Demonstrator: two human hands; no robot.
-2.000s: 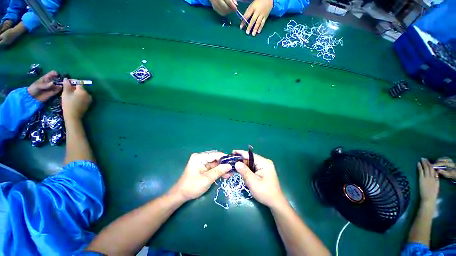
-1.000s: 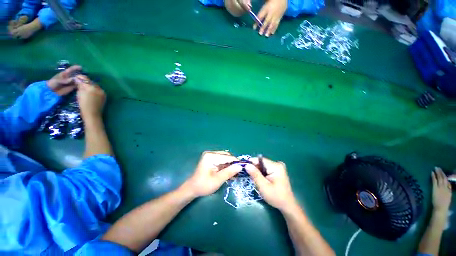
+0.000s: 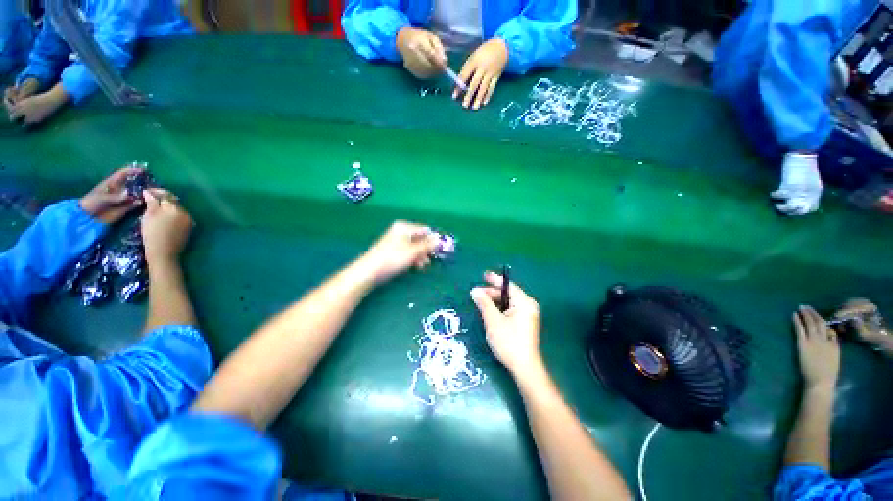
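Observation:
My left hand [image 3: 403, 250] is stretched forward to the near edge of the bright green strip and holds a small dark housing [image 3: 443, 245] by its side, just over the bench. My right hand [image 3: 509, 315] is to its right and nearer to me, holding dark tweezers [image 3: 505, 289] upright like a pen. The hands are apart. A tangled heap of thin white rings or cords [image 3: 446, 360] lies on the bench between my forearms. Whether the housing touches the bench I cannot tell.
A black fan [image 3: 671, 357] stands right of my right hand, its white cable [image 3: 644, 460] running to the near edge. Another housing [image 3: 355, 186] lies on the strip. Neighbours' arms are at left and right; dark units [image 3: 113, 269] lie at left. A white-gloved hand [image 3: 800, 184] is far right.
My left hand has moved forward with the housing, away from my right hand, which keeps the tweezers. The white heap is now uncovered. A person with a white glove has come in at far right.

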